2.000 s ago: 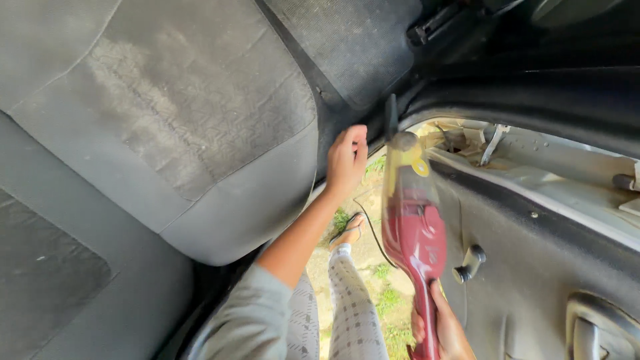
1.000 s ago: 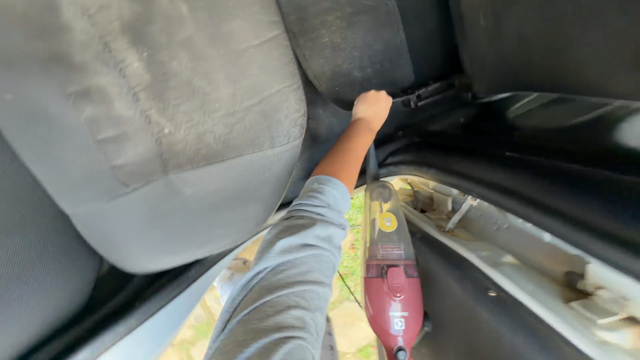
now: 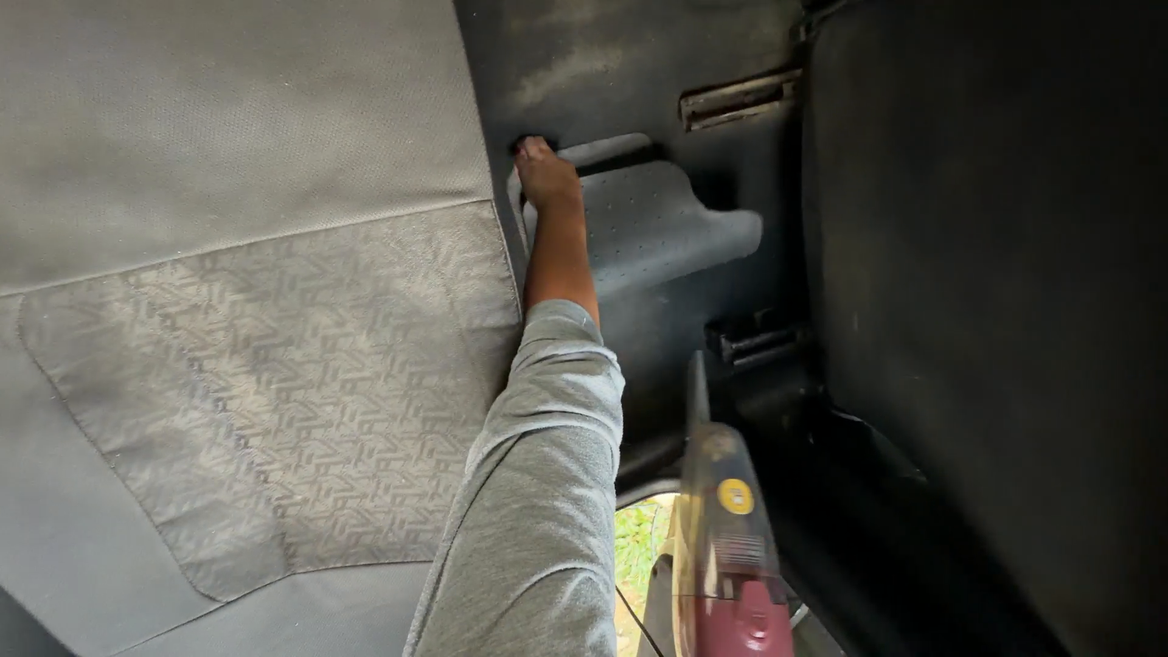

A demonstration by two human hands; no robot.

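My left hand [image 3: 545, 175] reaches to the car floor beside the edge of the grey fabric rear seat [image 3: 365, 383], at the left edge of a grey floor mat [image 3: 648, 214]. Its fingers are bent and partly hidden, so what they touch or hold cannot be told. A handheld vacuum cleaner [image 3: 730, 529], with a red body and a clear dust container, stands nozzle-up at the lower right. Its narrow dark crevice nozzle [image 3: 699, 388] points at the floor near a seat rail. My right hand is out of view below the frame.
Two metal seat-rail slots, one upper [image 3: 739, 100] and one lower [image 3: 757, 342], lie right of the mat. A dark seat back [image 3: 985, 228] bounds the right side. Grass [image 3: 639, 538] shows through the door opening at the bottom, with a thin cord there.
My left hand has moved deeper into the car, from near the seat's front corner to the floor mat. The view has shifted inward, and the vacuum cleaner now shows lower and further right.
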